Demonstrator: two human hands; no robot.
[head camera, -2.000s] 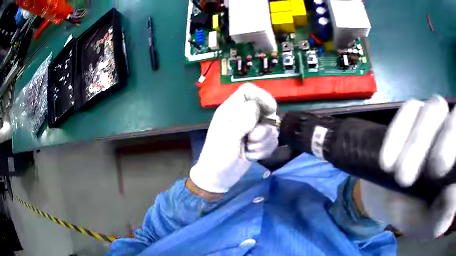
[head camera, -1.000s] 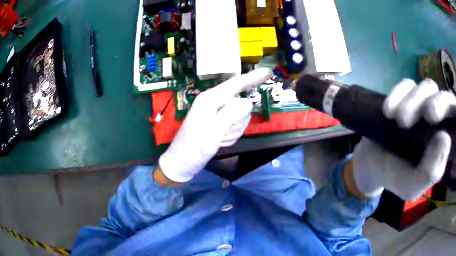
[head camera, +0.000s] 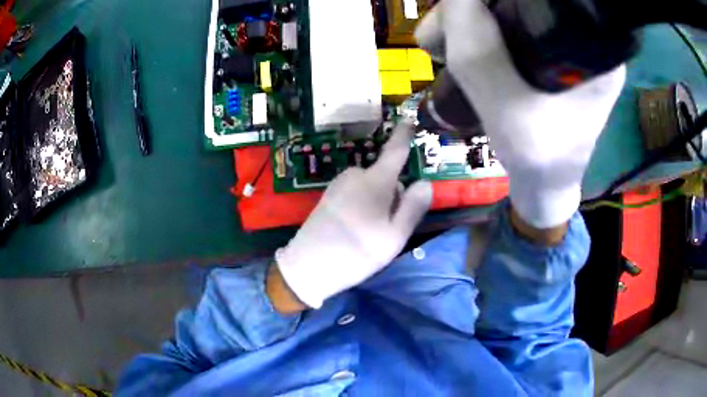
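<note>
The green circuit board (head camera: 288, 177) lies on the red pad (head camera: 267, 211), crowded with parts. A long white heatsink (head camera: 341, 66) and yellow blocks (head camera: 403, 71) stand on it. My right hand (head camera: 515, 108), in a white glove, grips the black electric screwdriver (head camera: 570, 43), held steeply over the board's near right part; its bit tip is hidden. My left hand (head camera: 353, 225), gloved, reaches over the near edge, index finger stretched out to the board beside the tool's lower end. I cannot tell whether its fingers hold something small.
An open black parts box (head camera: 58, 124) with small silvery pieces lies at the left, with a thin black pen-like tool (head camera: 139, 101) beside it. A brownish round tin or spool (head camera: 670, 116) stands at the right. A black and red box (head camera: 636, 267) is below the bench edge.
The screwdriver has swung from a slanting, nearly level hold to a steep one over the board. My right hand has moved up and left; my left hand has shifted slightly right and down.
</note>
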